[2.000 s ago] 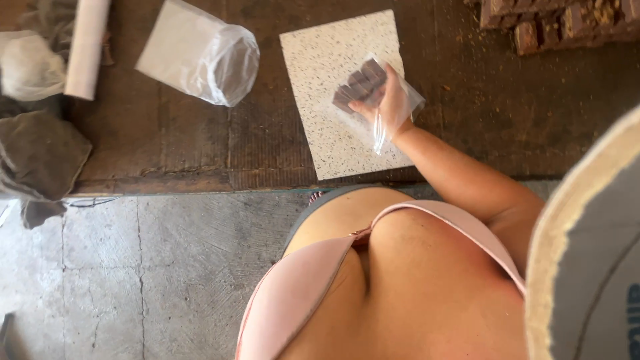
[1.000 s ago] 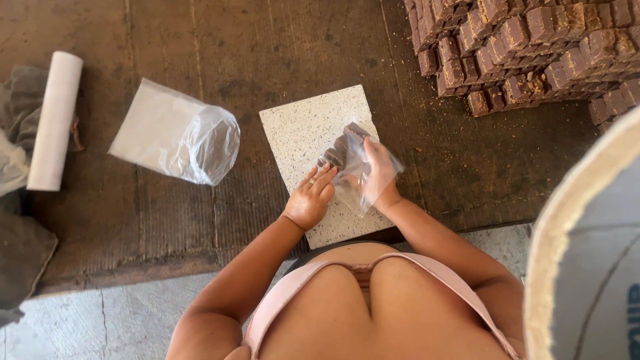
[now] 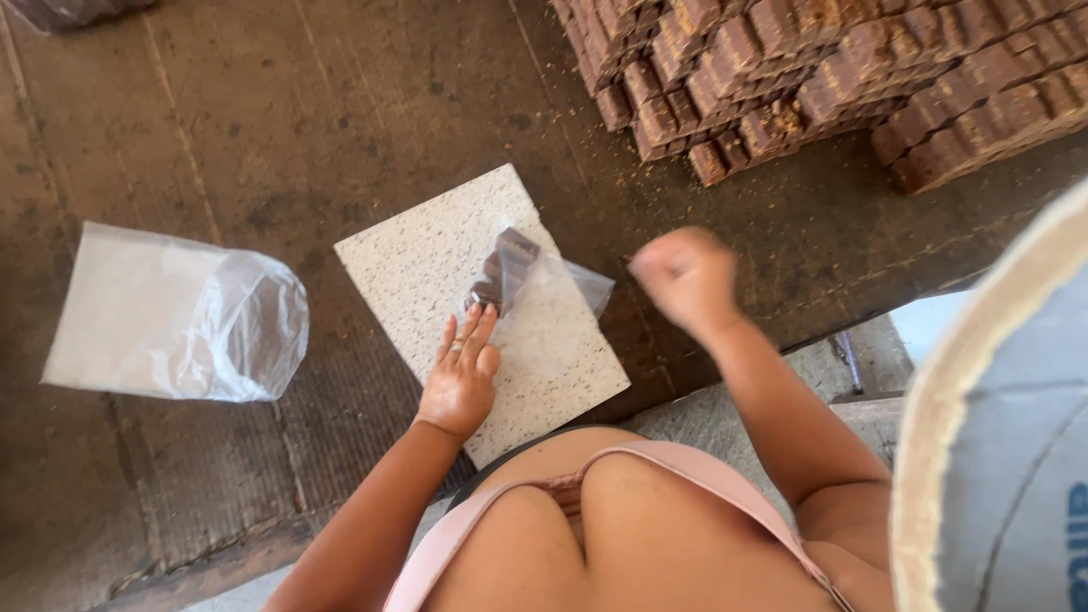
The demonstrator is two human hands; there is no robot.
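A speckled white slab [image 3: 408, 246] lies on the dark wooden table. On it rests a dark brown segmented bar [image 3: 501, 263], partly covered by a clear plastic bag [image 3: 544, 293] whose end hangs past the slab's right edge. The fingertips of my left hand [image 3: 463, 374] touch the bar's lower end, fingers somewhat spread. Right of the slab, my right hand [image 3: 690, 276] is raised, curled and slightly blurred; nothing shows in it, though the inside of the fingers is hidden.
Brown segmented blocks are stacked in a large pile [image 3: 756, 76] at the upper right, with crumbs around it. Clear plastic bags [image 3: 136, 314] lie at the left. A pale-edged object [image 3: 1003, 425] blocks the lower right. Something dark [image 3: 76, 10] sits at the top left.
My right hand has let go of the bag and moved right, off the slab. My left hand, out of view two seconds ago, stays at the bar. The view has shifted.
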